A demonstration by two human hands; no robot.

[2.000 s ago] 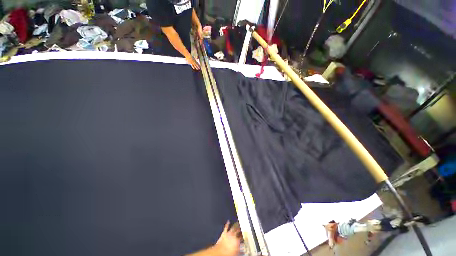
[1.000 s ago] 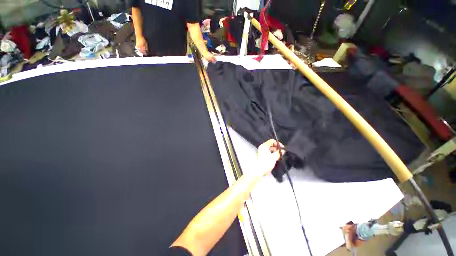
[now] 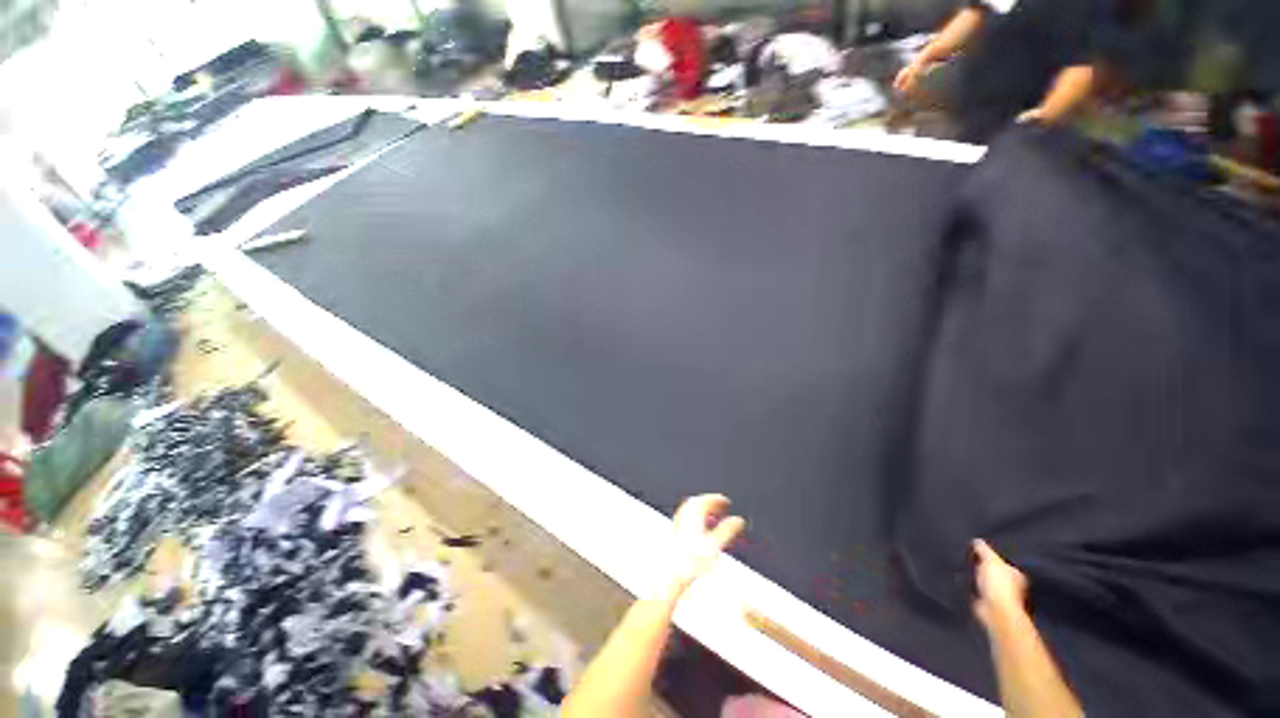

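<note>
The black fabric lay (image 3: 604, 281) stretches flat along the table. A loose black ply (image 3: 1123, 365) is raised and folded over its right part, with creases running from my right hand. My right hand (image 3: 1000, 582) is closed on the near edge of this ply, its fingertips partly blurred. My left hand (image 3: 705, 540) is open and empty over the near white border (image 3: 520, 484), fingers apart. A brown wooden stick (image 3: 828, 662) lies on that border between my forearms.
A person (image 3: 1032, 63) stands across the table, one hand at the ply's far edge. Pale short bars lie at the lay's left corners (image 3: 274, 241) (image 3: 463, 121). Separate black pieces (image 3: 288, 168) lie at the far left. Scraps (image 3: 267, 561) heap on the floor.
The view has swung left, so the rail and roll core are out of view. My right hand and the other person have brought the loose ply over the lay. My left hand has come into view.
</note>
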